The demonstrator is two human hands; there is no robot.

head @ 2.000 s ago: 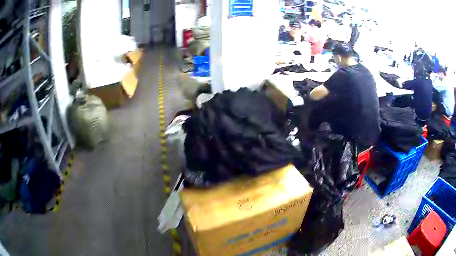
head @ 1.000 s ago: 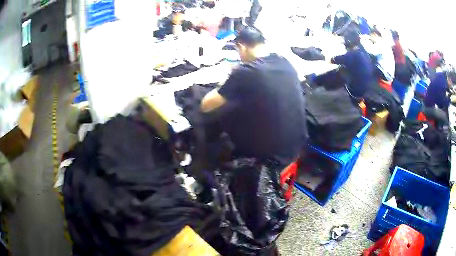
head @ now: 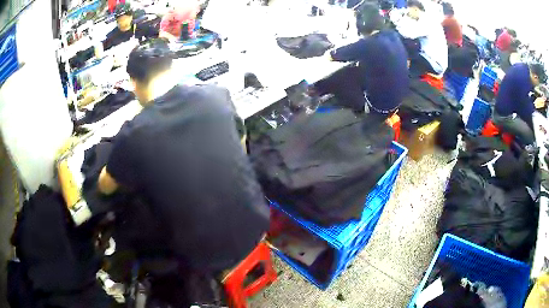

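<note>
Neither of my hands is in the picture. Nearest in front of me, a person in a dark T-shirt [head: 186, 162] sits on a red stool [head: 251, 275], back towards me, bent over dark fabric at a white table [head: 265, 99]. Just right of this person, a large heap of dark fabric pieces [head: 325, 159] lies on a blue plastic crate [head: 355, 249]. Another heap of dark fabric [head: 45, 240] is at the lower left, partly cut off by the picture's edge.
A second blue crate [head: 478, 264] with dark and white pieces stands at the lower right, with dark fabric [head: 487, 192] heaped behind it. Speckled floor [head: 391, 240] runs between the crates. More seated workers line the tables, one in dark blue [head: 382, 69]. A white pillar [head: 36, 108] stands left.
The view has swung right and come closer to the seated person and crates. The aisle with the yellow-black line and the cardboard box have left the view. No hand of mine has appeared.
</note>
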